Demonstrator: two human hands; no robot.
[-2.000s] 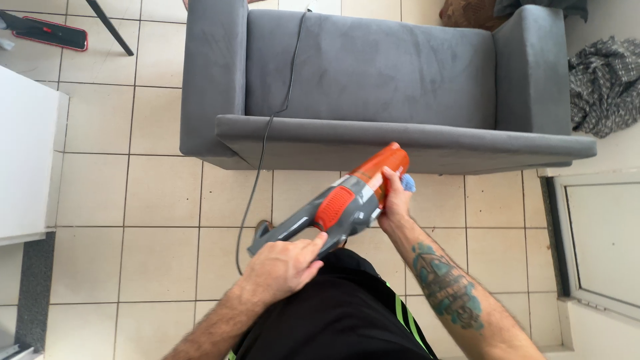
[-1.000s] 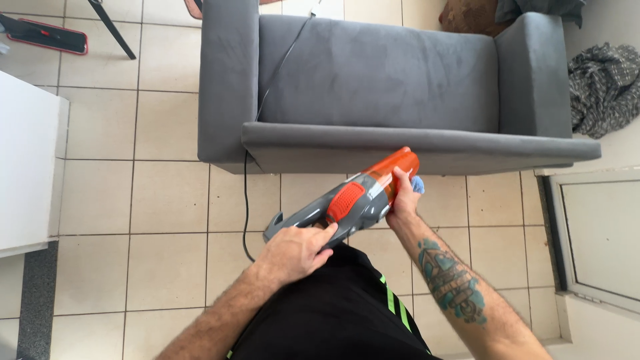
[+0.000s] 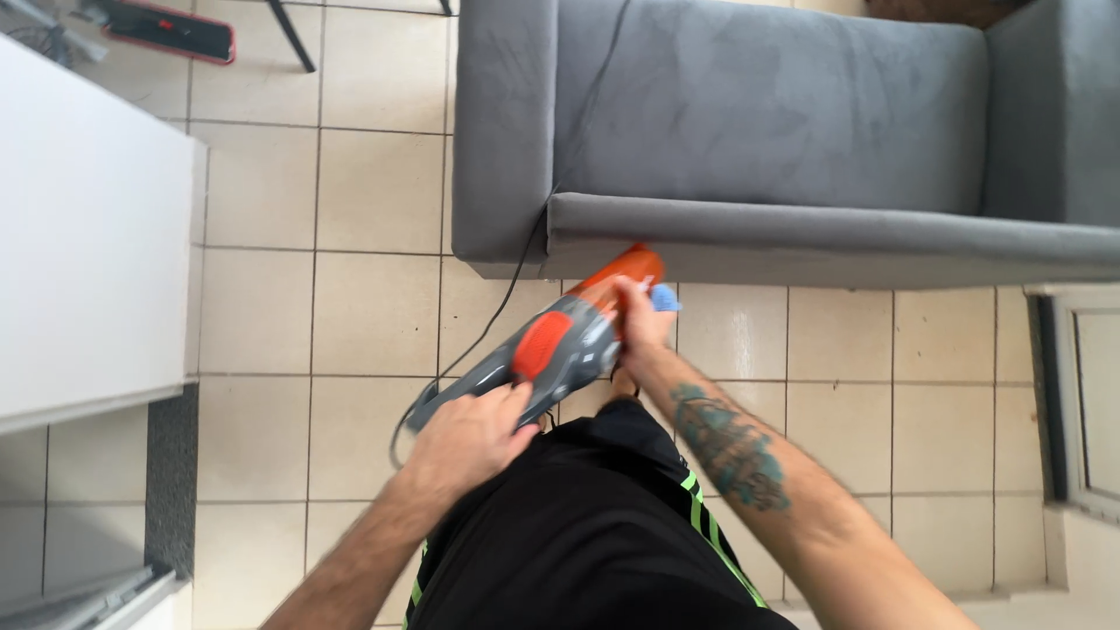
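A grey and orange handheld vacuum cleaner (image 3: 560,346) lies slantwise across both my hands, its orange nozzle up and to the right, beside the back of a grey sofa (image 3: 770,223). My left hand (image 3: 468,433) grips the handle at the lower end, thumb and index finger by the red-orange part. Around the body near the nozzle is my right hand (image 3: 643,319). Something blue (image 3: 665,298) shows beside its fingers; what it is, I cannot tell. A dark power cord (image 3: 499,311) loops from the handle end up over the sofa's corner and seat.
Beige floor tiles (image 3: 376,315) surround the sofa. A white cabinet or counter (image 3: 87,236) stands at left, above a dark stone strip (image 3: 171,481). At top left lie a flat red-edged mop head (image 3: 171,31) and a dark furniture leg (image 3: 291,35). A white-framed door or window (image 3: 1094,394) is at right.
The view has shifted, so the sofa sits further right. Both hands still hold the vacuum, which is now by the sofa's left back corner instead of nearer its middle.
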